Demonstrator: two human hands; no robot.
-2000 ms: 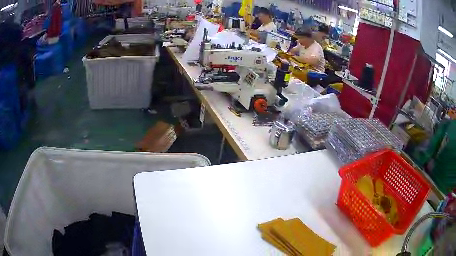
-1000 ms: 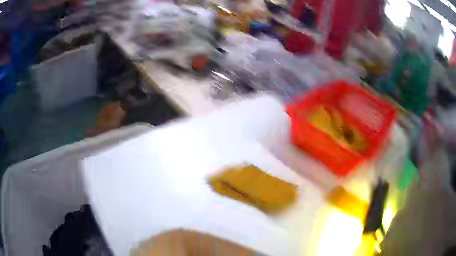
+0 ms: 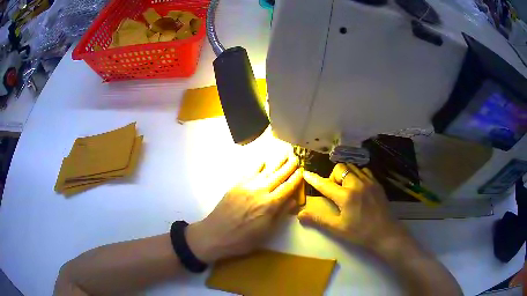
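Observation:
A mustard cloth piece (image 3: 314, 206) lies at the needle area, largely covered by both hands. My left hand (image 3: 257, 209), with a black wristband, presses flat on it just left of the presser foot (image 3: 301, 152). My right hand (image 3: 353, 203), with a ring, holds the cloth down on the right, its index fingertip close to the needle. Lamp glare hides the needle and stitch line. Another mustard piece (image 3: 277, 274) lies at the table's front edge. A stack of mustard pieces (image 3: 103, 158) lies at left, and a mustard piece (image 3: 199, 103) lies behind the lamp.
The white machine head (image 3: 370, 69) stands close above my right hand. A black lamp (image 3: 238, 95) hangs in front of it. A red basket (image 3: 147, 61) with small mustard parts stands at back left. Snips (image 3: 417, 190) lie right of the needle. A dark object (image 3: 509, 236) is at far right.
The view has swung from the left table and bins to the sewing machine. Both hands are now in view on the cloth at the needle; only a blurred skin-toned patch showed at the bottom edge before.

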